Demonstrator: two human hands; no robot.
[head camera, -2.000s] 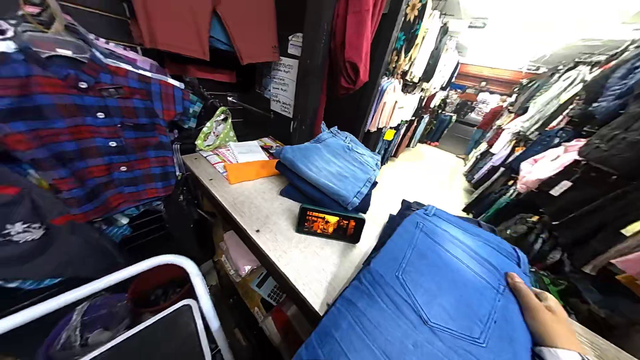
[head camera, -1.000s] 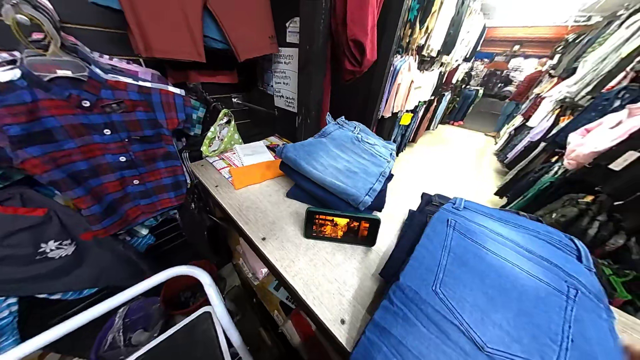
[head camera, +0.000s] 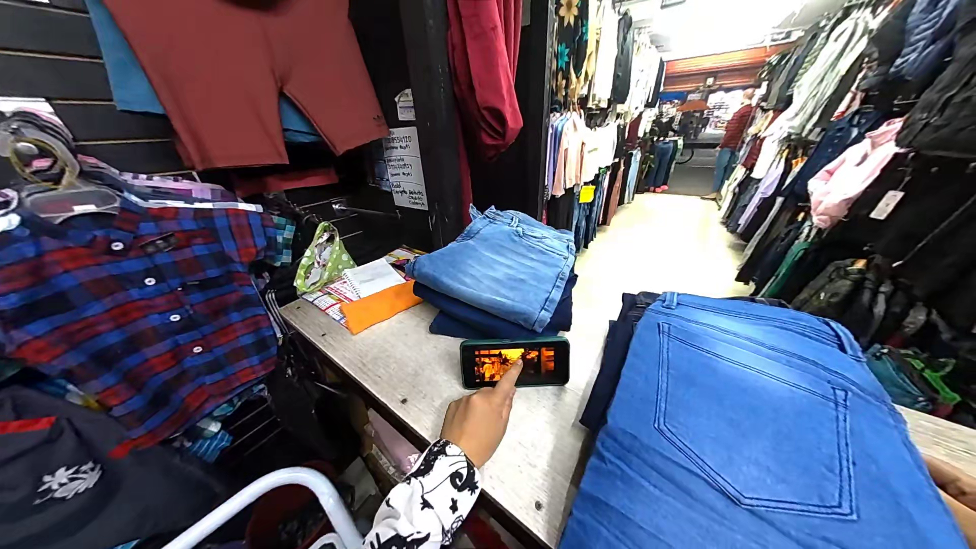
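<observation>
My left hand (head camera: 479, 421), in a black-and-white patterned sleeve, reaches over the counter with its index finger on the lit screen of a smartphone (head camera: 549, 364). The phone rests on its long side against a folded pile of light-blue jeans (head camera: 499, 267) and darker jeans. A stack of folded blue jeans (head camera: 751, 412), with a back pocket facing up and dark garments under it, fills the lower right. Part of my right hand (head camera: 953, 488) shows at the right edge beside this stack; its fingers are mostly hidden.
The wooden counter (head camera: 415, 381) holds an orange cloth (head camera: 381, 305), a spiral notebook (head camera: 374, 277) and a green dotted bag (head camera: 324, 259). A plaid shirt (head camera: 145, 305) hangs at left, above a white metal tube (head camera: 282, 479). Clothes racks line an aisle, with people far back.
My left hand has come into view and touches the phone's screen. Two seconds ago a hand lay on the right side of the blue jeans; now only part of one shows at the right edge.
</observation>
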